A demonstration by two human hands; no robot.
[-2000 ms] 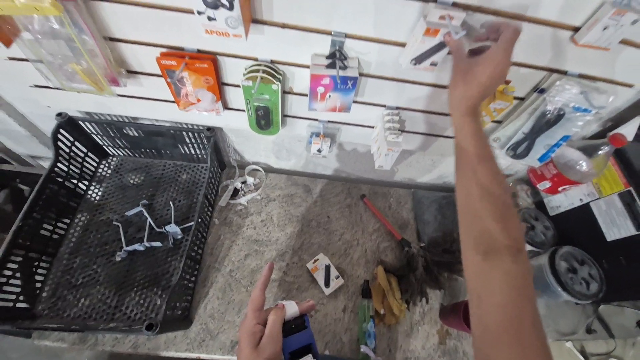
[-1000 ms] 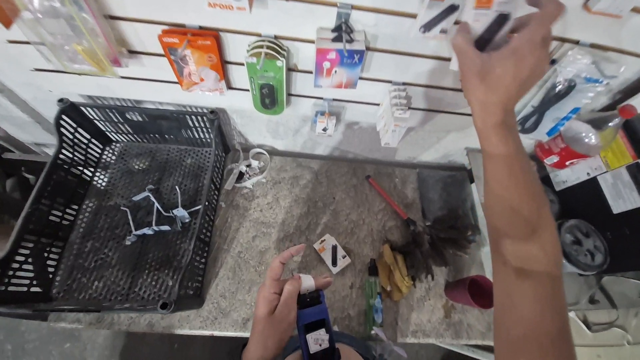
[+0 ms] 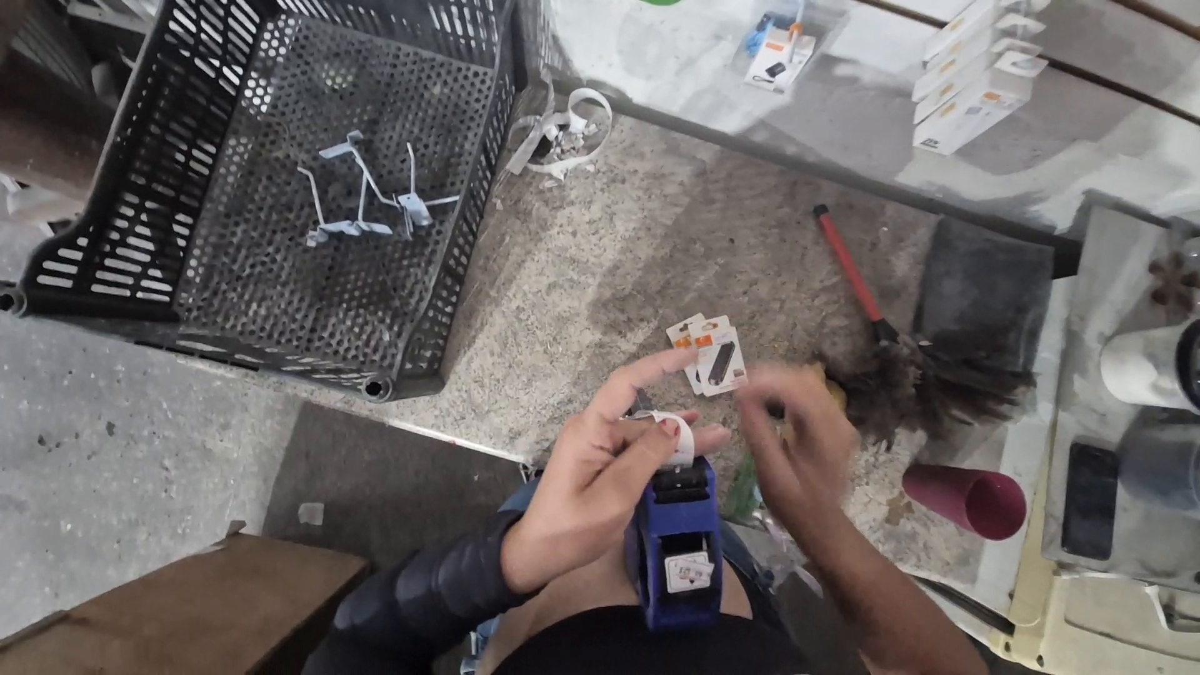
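My left hand [image 3: 609, 450] pinches the white label strip [image 3: 677, 439] coming out of a blue handheld price labeler [image 3: 677, 544], its index finger stretched toward the cards. Two small white carded packages [image 3: 720, 356], each with a black device pictured or packed on it, overlap on the stone counter just beyond the fingers. My right hand [image 3: 797, 422] is blurred by motion at the right edge of these cards; whether it touches them cannot be told. Under and behind it, yellowish gloves [image 3: 830, 382] and a green item [image 3: 743, 489] are partly hidden.
A black plastic crate [image 3: 328, 337] with metal display hooks [image 3: 356, 187] stands at the left. White strips [image 3: 567, 131] lie beside it. A red-handled feather duster [image 3: 848, 272], a maroon cup [image 3: 966, 502] and a phone [image 3: 1090, 502] are at the right. Boxed goods [image 3: 980, 94] hang on the slatted wall.
My right hand has come down from the wall display to the counter. A second carded package now overlaps the one lying there. The view has tilted down.
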